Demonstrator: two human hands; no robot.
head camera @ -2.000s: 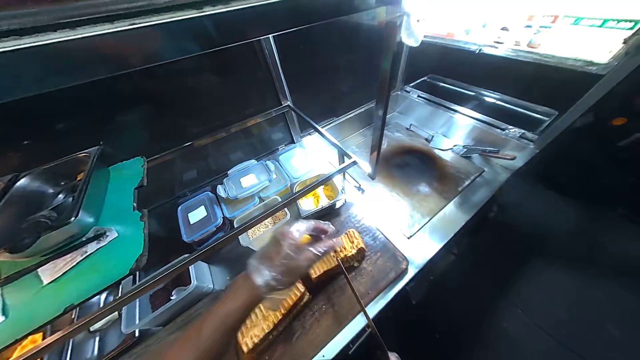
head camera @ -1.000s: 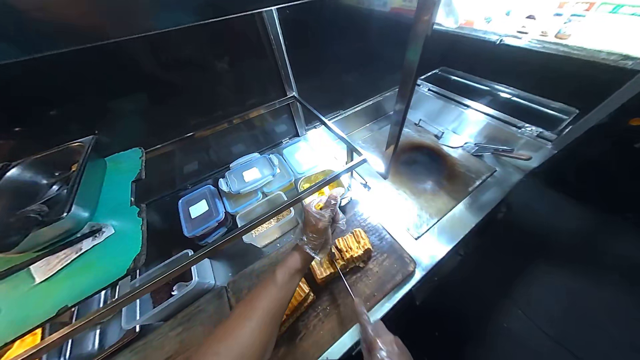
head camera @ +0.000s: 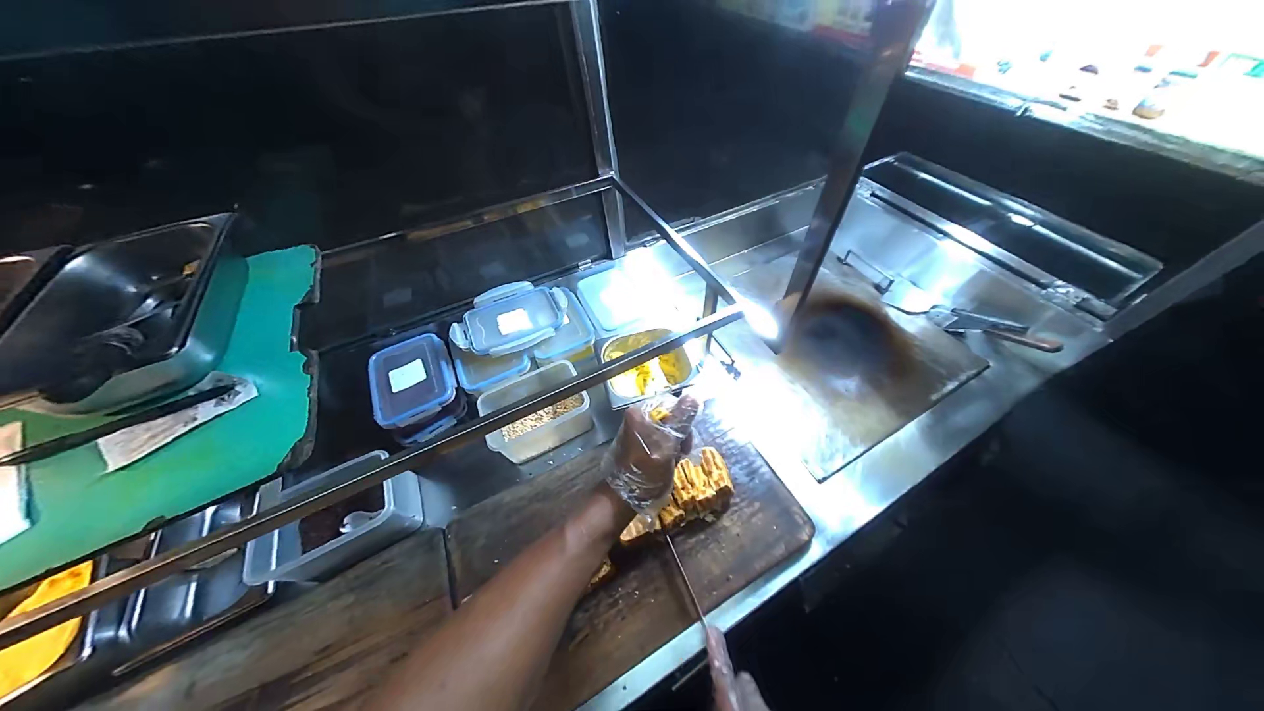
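My left hand point(head camera: 652, 446), in a clear plastic glove, is above the wooden cutting board point(head camera: 750, 553) with a bit of yellow food between thumb and fingers. Right under and beside it lies browned, sliced food point(head camera: 701, 486), perhaps toasted bread. At the bottom edge my right hand point(head camera: 729, 676), also gloved and partly cut off, grips a long thin knife point(head camera: 686, 583), its tip at the food. Just beyond my left hand stands a metal container point(head camera: 681, 363) with yellow food in it. Part of the sliced food is hidden behind my left hand and forearm.
A metal rail point(head camera: 395, 464) crosses above the containers. Behind it are lidded plastic boxes point(head camera: 413, 380) and an open tub of grains point(head camera: 541, 420). A griddle point(head camera: 889, 380) with a spatula point(head camera: 987, 324) lies right, a green sheet point(head camera: 267, 346) with a metal pan point(head camera: 197, 336) left.
My left hand moved from over the sliced food toward the yellow container, then back a little with yellow food in its fingers. My right hand has come into view with the knife.
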